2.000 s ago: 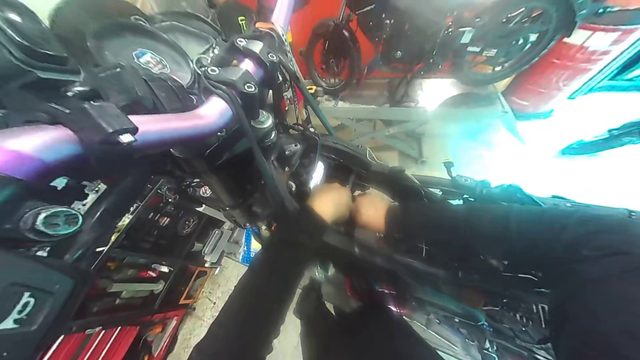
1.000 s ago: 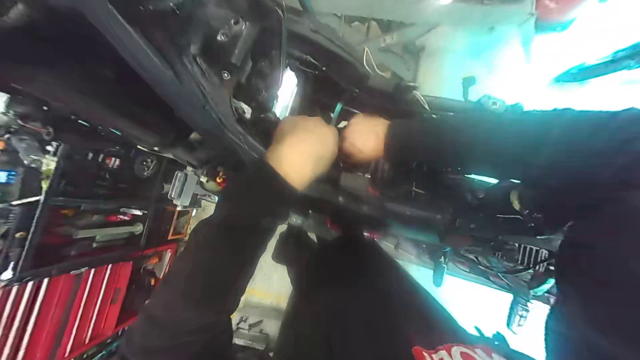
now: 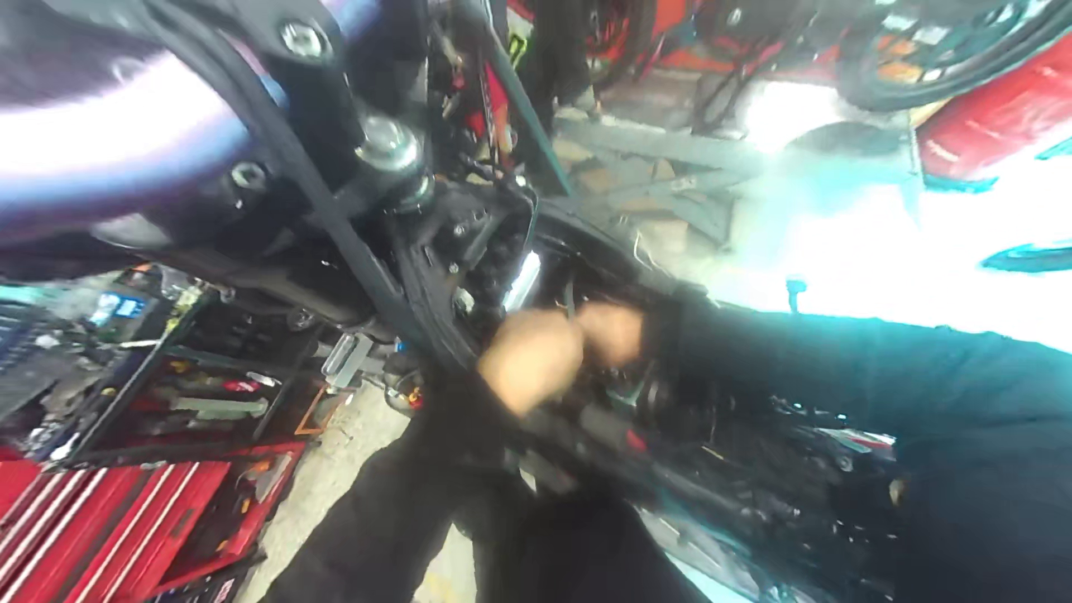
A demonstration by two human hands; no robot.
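My left hand (image 3: 532,360), blurred, is inside the dark frame area of a partly stripped motorcycle, its black sleeve coming from the lower left. Close beside it on the right is my right hand (image 3: 611,333), whose sleeve enters from the right edge. Both look curled, but blur hides the fingers and anything between them. Just above my left hand shows a bright metallic strip (image 3: 523,280). A black frame tube (image 3: 578,239) passes above the hands. The purple-blue handlebar (image 3: 151,134) and a metal fork cap (image 3: 389,144) are large at the upper left.
A red tool chest (image 3: 100,528) is at the lower left, with a tool shelf (image 3: 209,406) above it. Black cables (image 3: 335,226) run down from the handlebar. A red drum (image 3: 997,117) and a motorcycle wheel (image 3: 955,59) are at the upper right.
The view has shifted strongly, with the handlebar back in sight and larger than two seconds ago. Both hands remain close together inside the motorcycle's frame.
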